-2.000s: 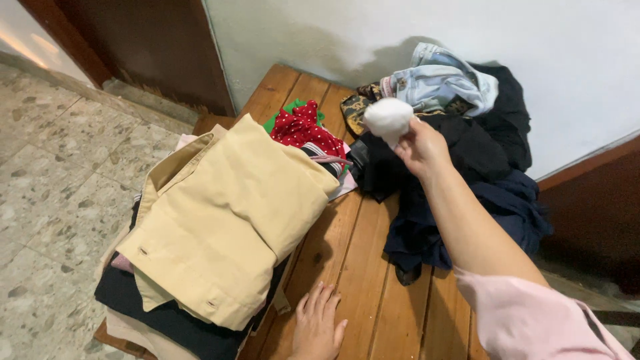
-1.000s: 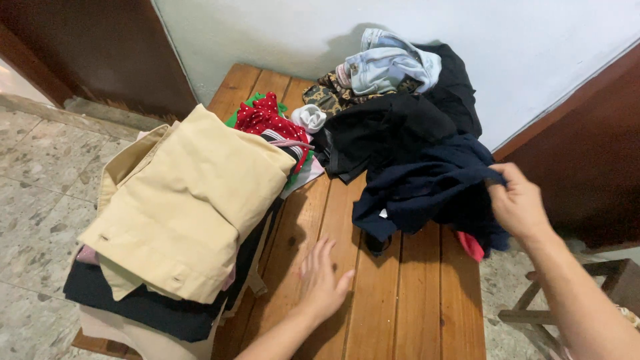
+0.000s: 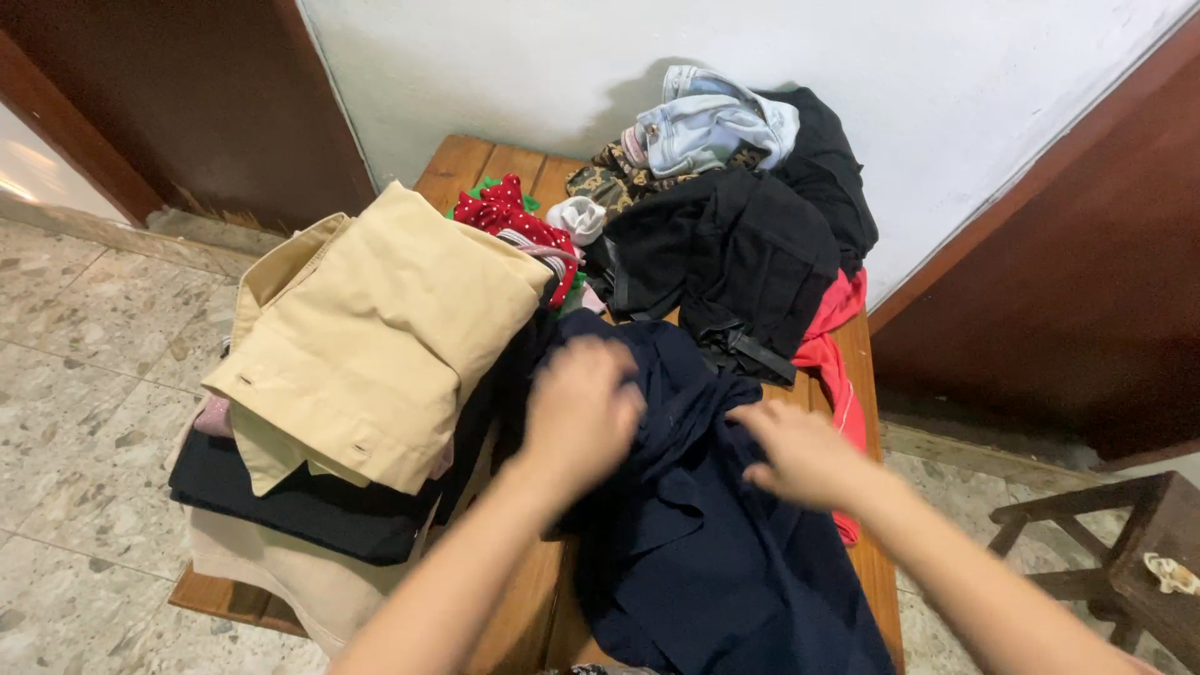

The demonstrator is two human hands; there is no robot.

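Note:
A navy garment (image 3: 722, 544) lies loosely spread over the near half of the slatted wooden table (image 3: 516, 609). My left hand (image 3: 586, 403), blurred, is over its upper left part with the fingers curled; whether it grips the cloth is unclear. My right hand (image 3: 806, 450) touches the garment's right edge, its fingertips at a fold. Left of it stands a stack of folded clothes with beige trousers (image 3: 384, 328) on top and a black folded garment (image 3: 300, 497) beneath. Behind the navy cloth is a heap with black clothing (image 3: 731, 244) and light-blue denim (image 3: 712, 122).
A rolled white cloth (image 3: 577, 220) rests beside a red polka-dot cloth (image 3: 511, 216). A red garment (image 3: 844, 375) hangs near the table's right edge. The wall (image 3: 487, 75) stands behind the table. At the lower right is a dark wooden stool (image 3: 1134, 553).
The navy garment has come from the heap toward me and is spread out on the near table. The white cloth, in my right hand two seconds ago, lies by the polka-dot cloth. More red fabric shows.

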